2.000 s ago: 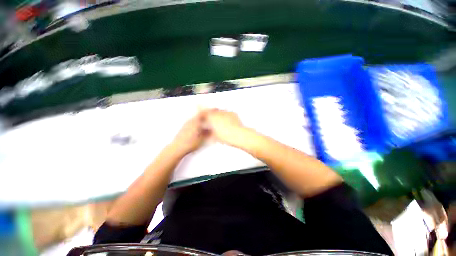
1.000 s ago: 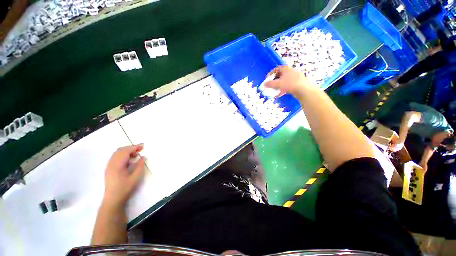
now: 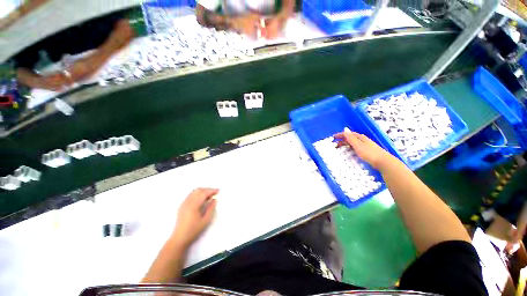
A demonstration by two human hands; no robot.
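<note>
My left hand [image 3: 197, 213] rests over the white bench, thumb and index finger a little apart, with no part visible in it. My right hand [image 3: 363, 149] is in the nearer blue bin [image 3: 319, 115], its fingertips at the upper end of the rows of small white parts [image 3: 346, 171]. Whether the fingers grip a part cannot be told. A short row of white housings with dark green faces [image 3: 114, 230] stands on the bench to the left of my left hand.
The farther blue bin [image 3: 456, 130] holds jumbled white parts. Groups of white housings [image 3: 227, 108] stand on the green belt [image 3: 173, 115]. Beyond it lies a long pile of white parts [image 3: 185, 49], with other people's arms and hands around it. Small bits lie beside the nearer bin.
The view has swung, so the far pile and people opposite show. My right hand has moved from the border between the bins to the upper end of the rows. My left hand keeps a similar pose.
</note>
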